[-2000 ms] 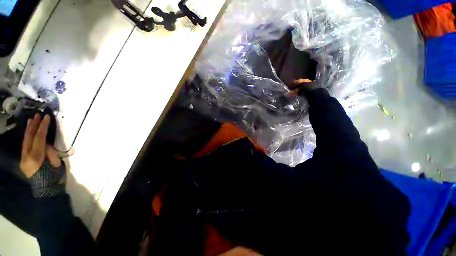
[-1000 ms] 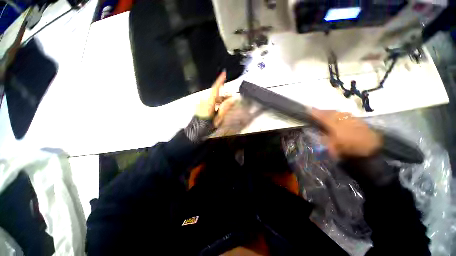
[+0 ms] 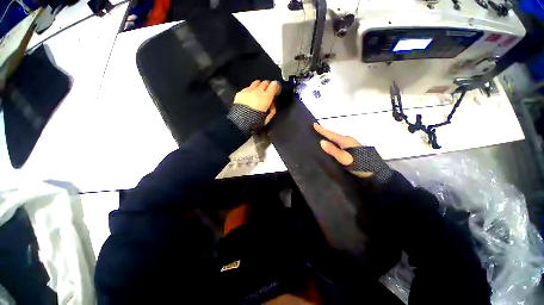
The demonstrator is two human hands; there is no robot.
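Note:
The padded mesh panel (image 3: pixel 179 77) lies on the table left of the needle area, with a pale band across it. A long dark grey-black piece (image 3: pixel 313 173) runs from the needle area down over the table's front edge. My left hand (image 3: pixel 257 100) presses with gathered fingertips where the panel and the piece meet, just left of the presser foot (image 3: pixel 298 80). My right hand (image 3: pixel 343 152) holds the long piece by its right edge, thumb and fingers on it. The piece's lower end is partly hidden by my right sleeve.
The sewing machine (image 3: pixel 501 27) with a lit control panel (image 3: pixel 411 44) stands at upper right. A black jointed bracket (image 3: pixel 420 122) is right of the needle. A clear plastic bag (image 3: pixel 477 196) is lower right, a white bag (image 3: pixel 53 220) lower left, a stacked black panel (image 3: pixel 33 101) far left.
The view swung left from the plastic bag to the table. The long piece moved from the right to the needle area, against the panel. The panel tilted. Both hands are now on the work.

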